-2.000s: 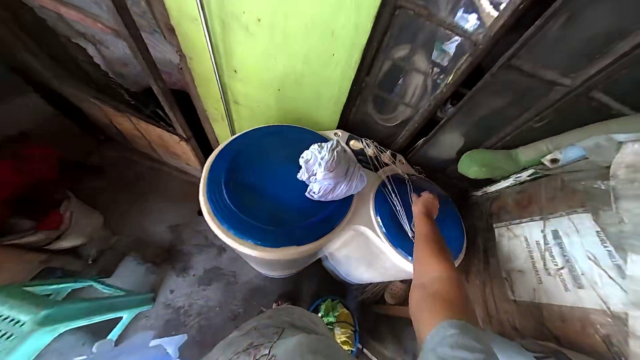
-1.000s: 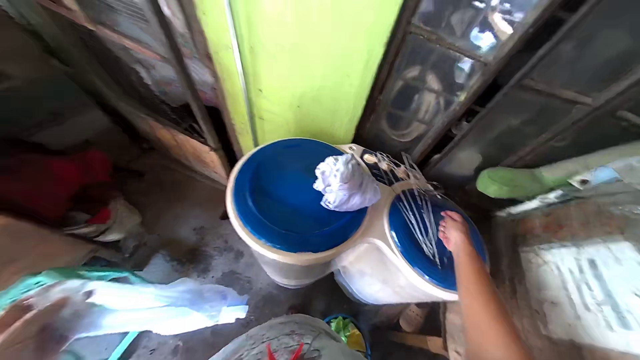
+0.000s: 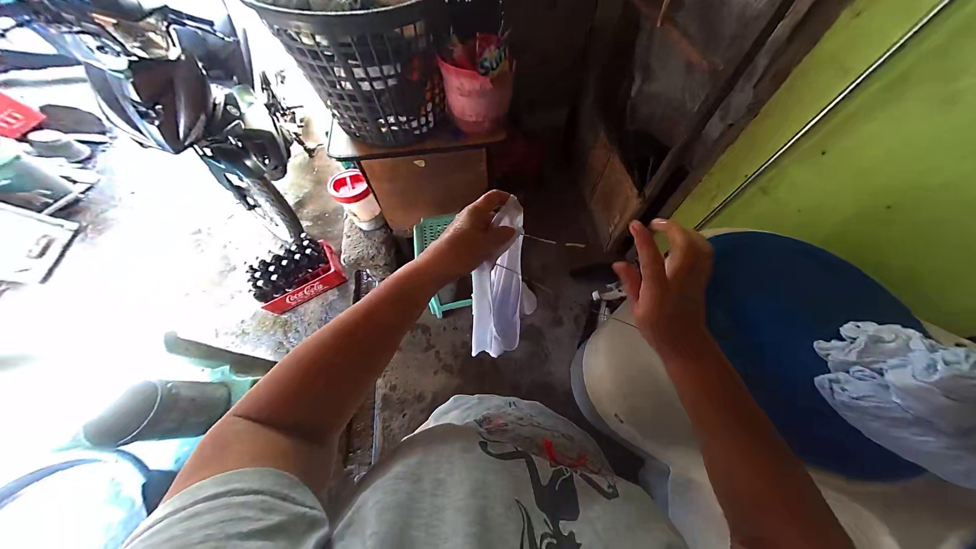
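My left hand (image 3: 474, 236) pinches the top of a white cloth garment (image 3: 497, 309), which hangs down in front of me. A thin wire hanger (image 3: 543, 239) runs from the cloth toward my right hand. My right hand (image 3: 667, 278) is raised to the right of it, fingers bent; whether it touches the thin wire near it is too blurred to tell. At the right, a bunched pale cloth (image 3: 900, 389) lies on the blue lid (image 3: 770, 320) of a white twin-tub washing machine (image 3: 637, 381).
A green plastic stool (image 3: 436, 229) stands behind my left hand. Beyond are a black laundry basket (image 3: 366, 76), a pink bucket (image 3: 476, 91), a lidded tub (image 3: 352, 191), a red crate of bottles (image 3: 305, 290) and a motorcycle (image 3: 175, 91). A grey bucket (image 3: 156, 412) lies at the left.
The view has swung left. My right hand has moved from the wire hangers on the smaller blue lid to near my left hand. The white cloth now hangs from my left hand.
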